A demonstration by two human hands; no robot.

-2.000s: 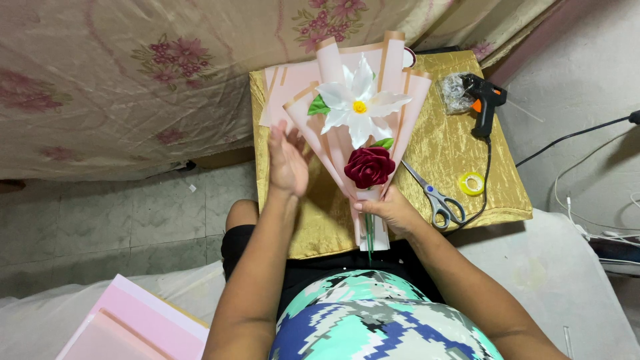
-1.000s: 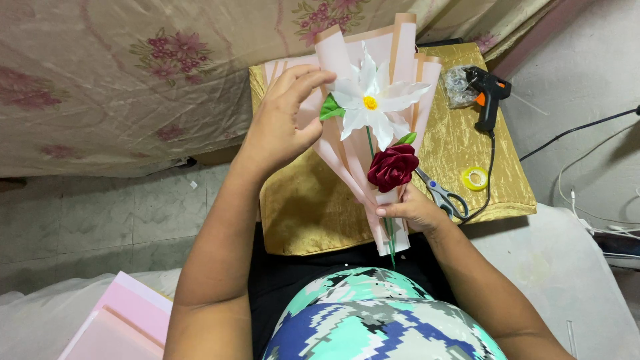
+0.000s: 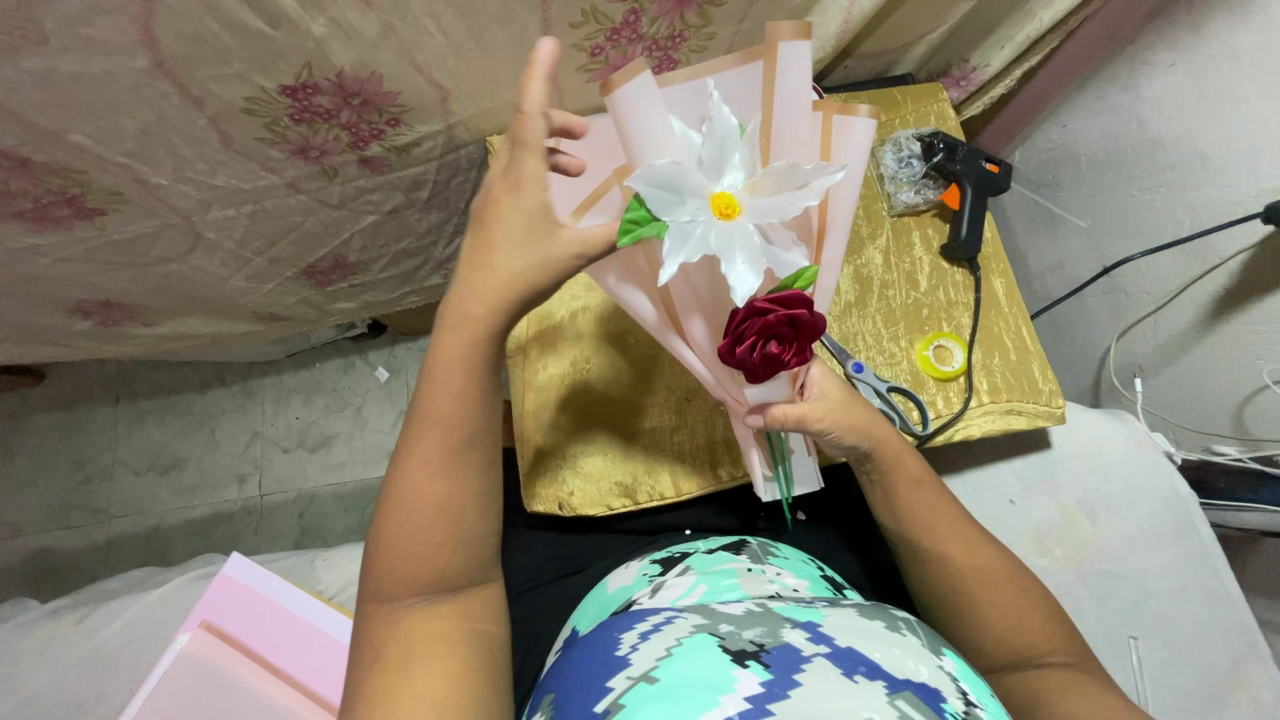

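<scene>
My right hand (image 3: 825, 410) grips the gathered base of a bouquet wrapped in pale pink paper (image 3: 680, 320) with gold edges. A white flower with a yellow center (image 3: 725, 205) fills the upper part, and a dark red ribbon rose (image 3: 772, 335) sits lower, just above my right hand. Green stems (image 3: 780, 465) stick out below the grip. My left hand (image 3: 540, 200) is raised at the wrapper's left side, fingers apart, its thumb by a green leaf (image 3: 640, 222); whether it touches the leaf is unclear.
A gold cloth-covered table (image 3: 620, 440) lies beneath. On its right are scissors (image 3: 880, 390), yellow tape (image 3: 942, 355), a black glue gun (image 3: 965, 190) with its cord, and a clear plastic packet (image 3: 908, 170). Pink paper sheets (image 3: 260, 630) lie lower left; a floral curtain (image 3: 200, 180) hangs behind.
My left hand has risen from beside the wrapper's lower left to its upper left, and its fingers have spread since one second ago. The bouquet, still in my right hand, has shifted slightly right.
</scene>
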